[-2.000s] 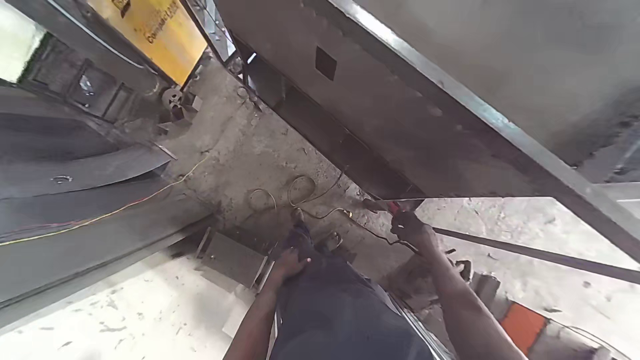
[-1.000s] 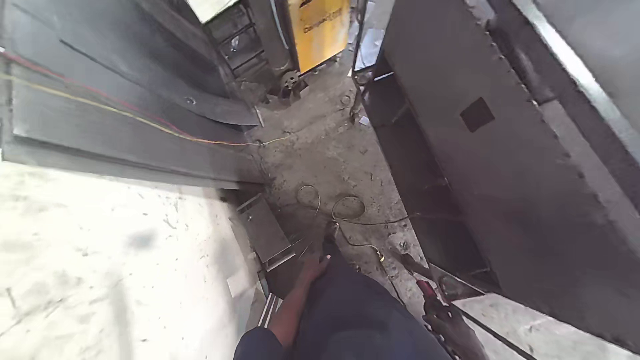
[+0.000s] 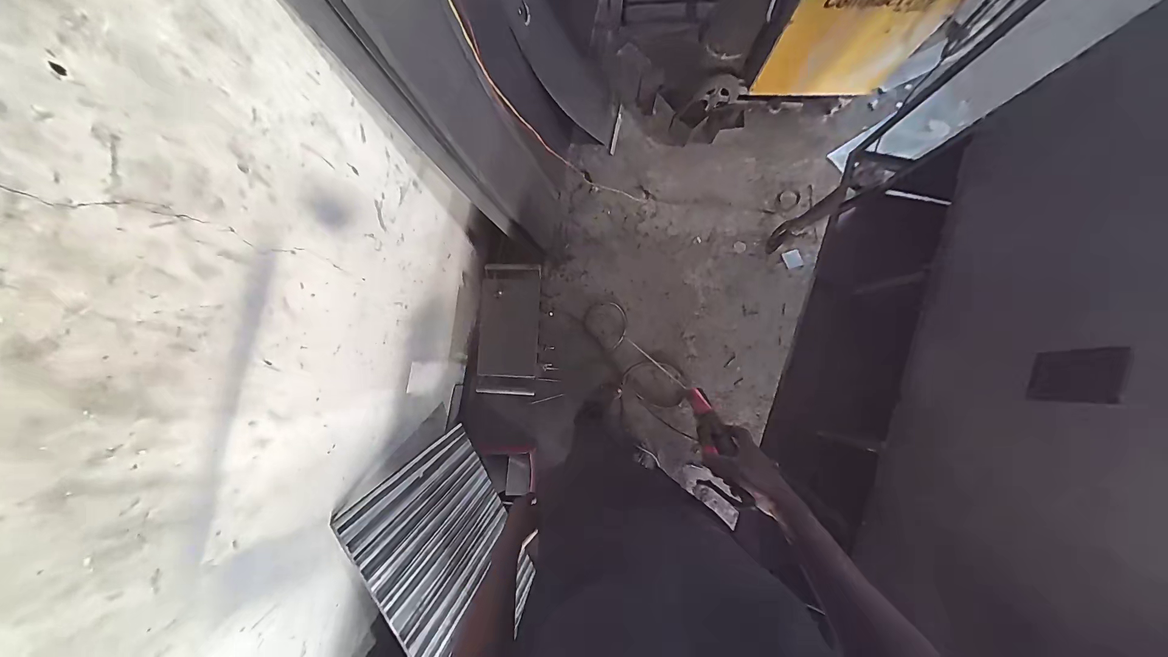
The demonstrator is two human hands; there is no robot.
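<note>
My right hand [image 3: 741,456] is closed around a red and black handheld tool [image 3: 701,401], whose exact kind I cannot tell. A thin cable [image 3: 652,358] lies in loops on the floor just beyond it. My left hand [image 3: 522,511] hangs low beside my leg, close to a red-edged object [image 3: 518,473]; dark shading hides its fingers, so whether it touches that object is unclear. Below and left of that hand stands a stack of metal strips or ribbed sheet [image 3: 429,538]. A rectangular metal piece [image 3: 509,327] lies farther forward on the floor.
A large dark metal panel structure with a square cutout [image 3: 1079,375] rises on the right. Grey sheet metal [image 3: 429,109] runs along the upper left, with an orange wire [image 3: 511,105] across it. A yellow panel [image 3: 844,50] and a wheel-like metal part [image 3: 721,91] are at the far end.
The view has swung strongly. My right hand, with the red tool, has come from beside the panel structure to in front of my body. The stack of metal strips has come fully into view.
</note>
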